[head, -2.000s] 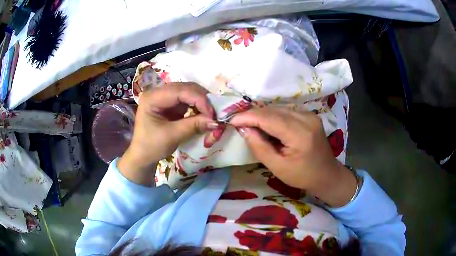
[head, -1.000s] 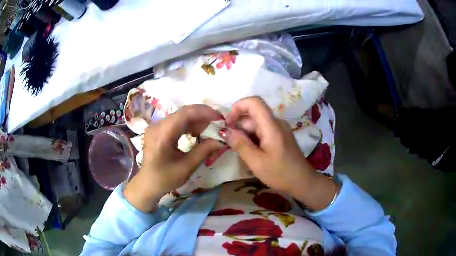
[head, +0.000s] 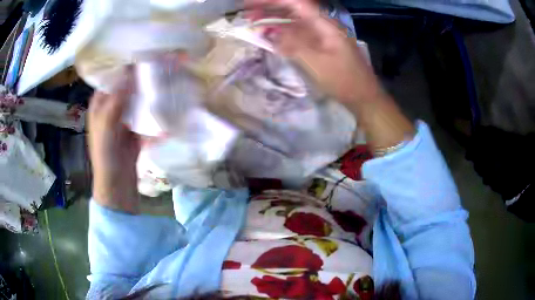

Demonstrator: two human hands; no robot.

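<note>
The cream-white floral garment [head: 276, 117] is lifted and bunched in front of me, blurred by motion, with pale greyish-white cloth showing. My left hand [head: 111, 140] is at the garment's left side, upright and blurred, its fingers partly hidden by the cloth it holds. My right hand [head: 299, 35] is raised at the top of the view, at the garment's upper edge. It is blurred, and I cannot tell whether its fingers grip the cloth. No needle, thread or button can be made out.
The white-covered table [head: 405, 4] runs along the top. A black spiky thing [head: 58, 23] lies on it at the upper left. More floral cloth [head: 26, 170] hangs at the left. A dark object [head: 504, 164] is at the right.
My hands, together at the cloth before, are now far apart, the left to the left and the right upward. The garment has been lifted from my lap and covers the pink bin.
</note>
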